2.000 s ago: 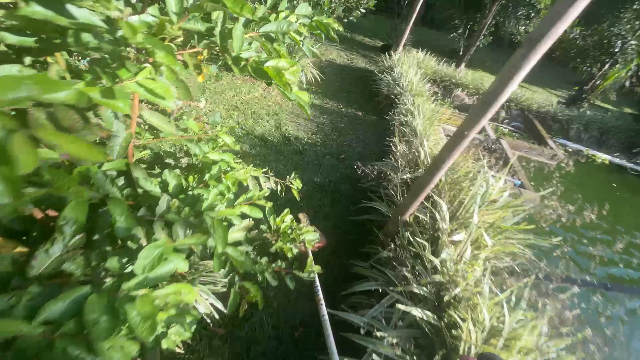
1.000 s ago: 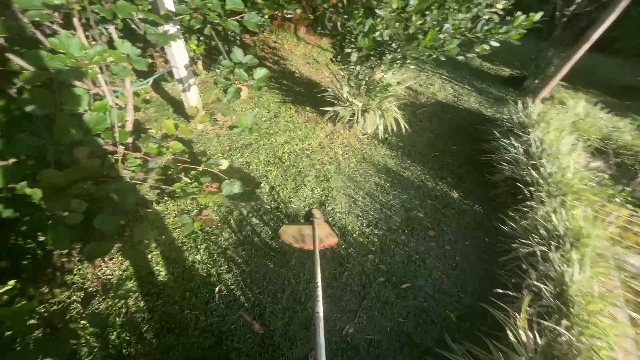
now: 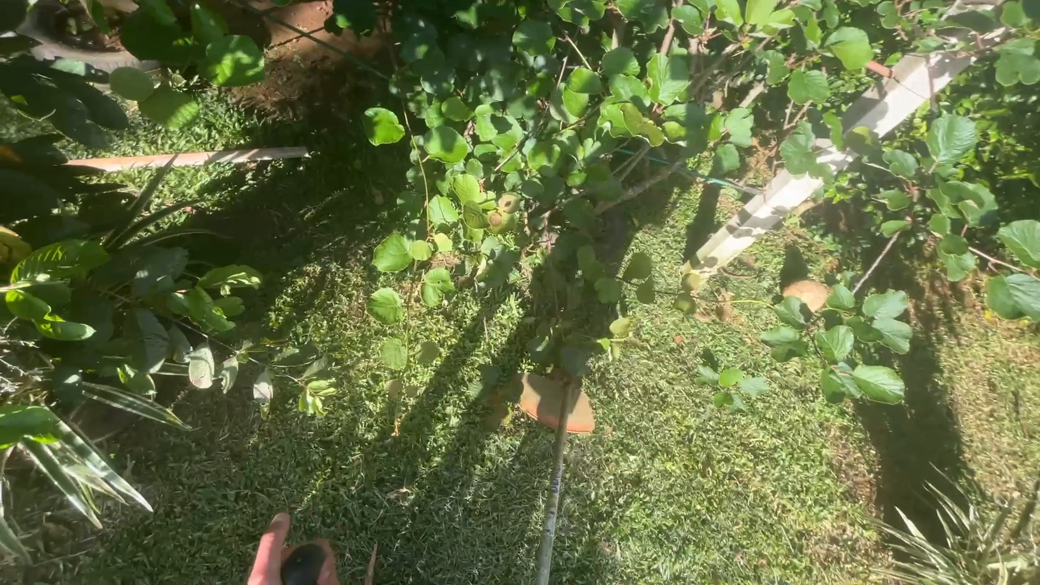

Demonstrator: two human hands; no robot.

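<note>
At the lower left edge, my left hand (image 3: 272, 559) is closed around a black grip (image 3: 303, 565); only some fingers show, and the rest is cut off by the frame. The metal shaft (image 3: 553, 496) of a string trimmer rises from the bottom edge, right of this hand. An orange, worn guard (image 3: 556, 404) sits at its far end, low over the grass. Leaves of a climbing shrub (image 3: 487, 138) hang over the trimmer's head and hide it, so the cutting line cannot be seen. My right hand is out of view.
A white post (image 3: 760, 215) leans behind the shrub at the right, with a green cord (image 3: 691, 172) beside it. A pole (image 3: 191, 158) lies on the grass at the upper left, near a tyre (image 3: 89, 57). Striped-leaf plants (image 3: 81, 467) border the left.
The view has swung far, from beside the pond to the shrub and white post. The trimmer's guard, over open grass one second ago, is now at the hanging leaves. My left hand has come into view.
</note>
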